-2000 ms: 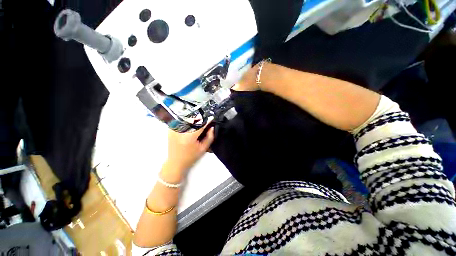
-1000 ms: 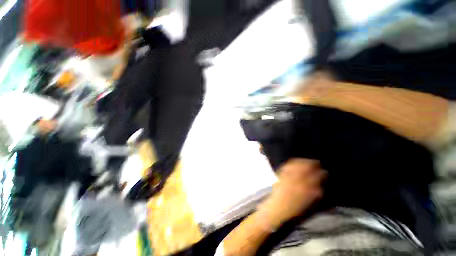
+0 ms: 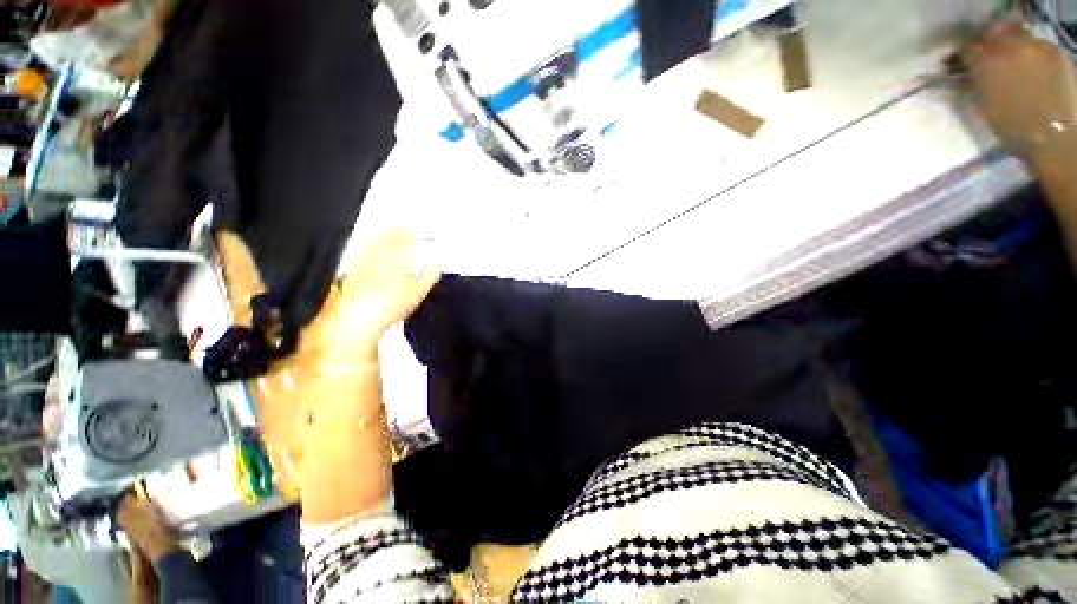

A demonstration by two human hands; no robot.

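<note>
The white sewing machine head (image 3: 626,35) with a blue stripe stands at the top centre, its shiny needle area low on its left end. A black cloth (image 3: 591,378) lies from the white table's front edge down over my lap. My left hand (image 3: 384,289) is at the table's left side, by the cloth's upper left corner; glare hides whether the fingers grip it. My right hand (image 3: 1010,89) is at the upper right, partly blurred, over the table's right end, away from the cloth; its grip is unclear.
More black cloth (image 3: 307,130) hangs at the upper left. Two tan card pieces (image 3: 729,113) lie on the machine bed. A black looped bundle (image 3: 248,342) is on the left. Green-handled tools (image 3: 253,470) lie lower left. Another person's arm (image 3: 148,525) shows there.
The view has shifted. Both hands have left the needle area: my left hand is at the table's left side, my right hand far right. The cloth has come off the needle area onto my lap.
</note>
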